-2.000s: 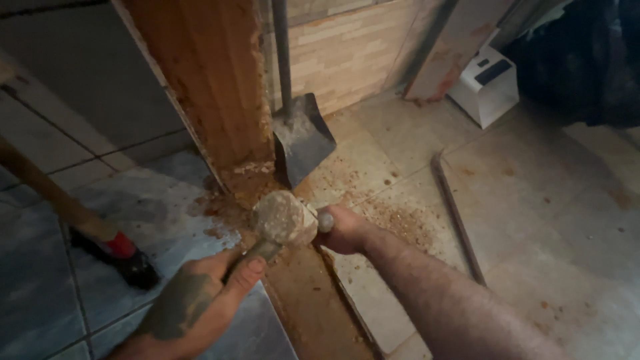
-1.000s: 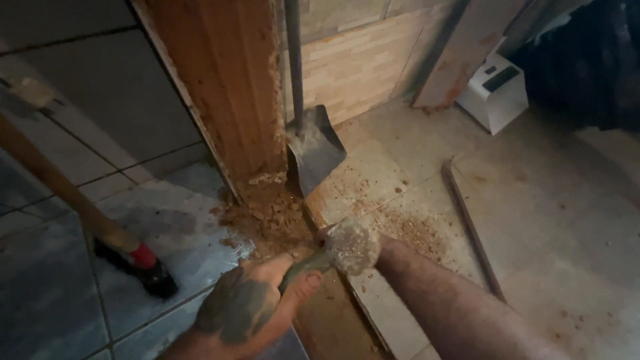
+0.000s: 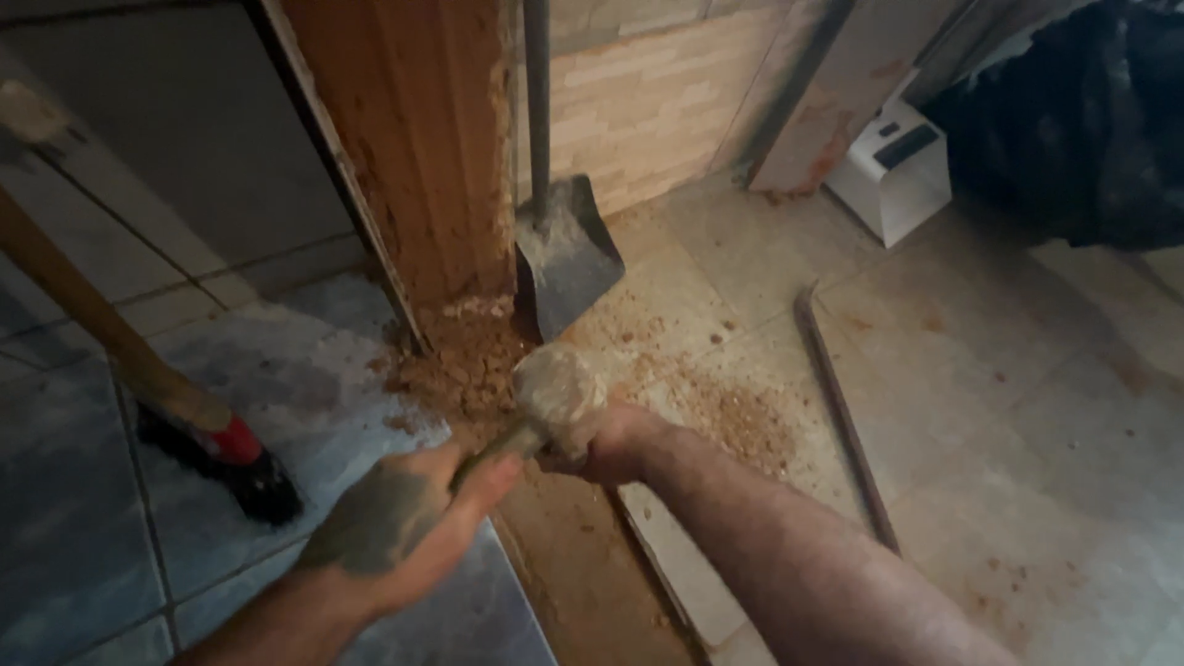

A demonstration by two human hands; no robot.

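My left hand (image 3: 407, 518), with a grey smear across its back, grips the short handle of a dusty mallet (image 3: 560, 388). The mallet's thick, rounded head covers part of my right hand (image 3: 615, 444). My right hand is curled low over the rough channel in the floor; its fingers and anything in them are mostly hidden. Crumbled reddish rubble (image 3: 472, 361) lies just beyond the mallet, at the foot of a brown, ribbed wall edge (image 3: 416, 157). A dusty shovel (image 3: 578, 268) stands upright beside that edge, blade down.
A wooden-handled brush (image 3: 222, 444) with black bristles rests on blue-grey tiles at left. At right, a pry bar (image 3: 842, 416) lies on pale tiles with scattered crumbs. Farther back are a white box-like object (image 3: 893, 176), a leaning board (image 3: 823, 102) and a black plastic bag (image 3: 1064, 129).
One second ago the mallet head overlapped my right wrist; now it is over my right hand's fingers. Loose rubble at the foot of the wall edge shows more plainly than two seconds ago.
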